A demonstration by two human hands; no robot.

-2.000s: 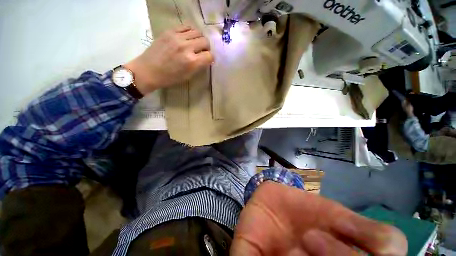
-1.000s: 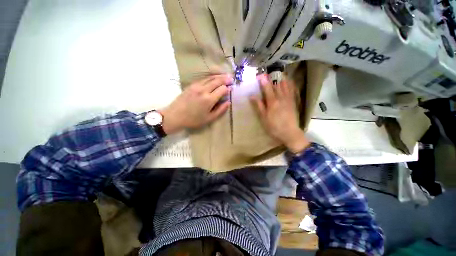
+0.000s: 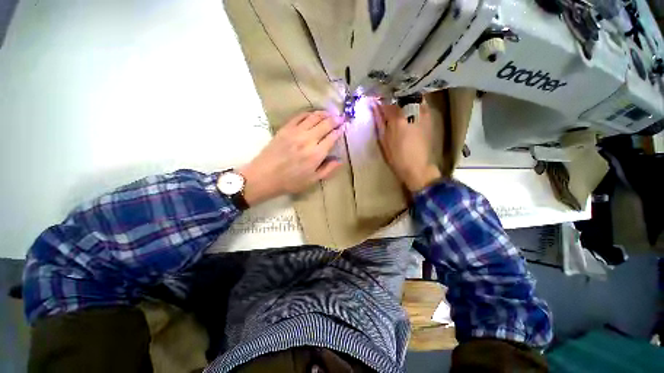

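A khaki garment panel (image 3: pixel 331 207) lies under the presser foot and needle (image 3: pixel 352 108), in bright violet-white light, and reaches the table's front edge. A straight dark line runs from the foot toward me. My left hand (image 3: pixel 297 154) lies on the cloth left of the foot, fingertips close to it. My right hand (image 3: pixel 409 146) lies on the cloth right of the foot, fingers reaching under the machine head. Both hands press the cloth flat; neither clearly pinches it.
The white brother machine head (image 3: pixel 531 73) spans the upper right. A printed ruler (image 3: pixel 266 227) runs along the table's front edge. Khaki pieces (image 3: pixel 582 171) sit at the table's right end. A wooden stool or crate (image 3: pixel 426 309) stands at lower right, beside my right sleeve.
Since two seconds ago my right hand has moved from above my lap onto the cloth. Over the last second the panel has turned slightly, its front end shifting right, with both hands beside the foot.
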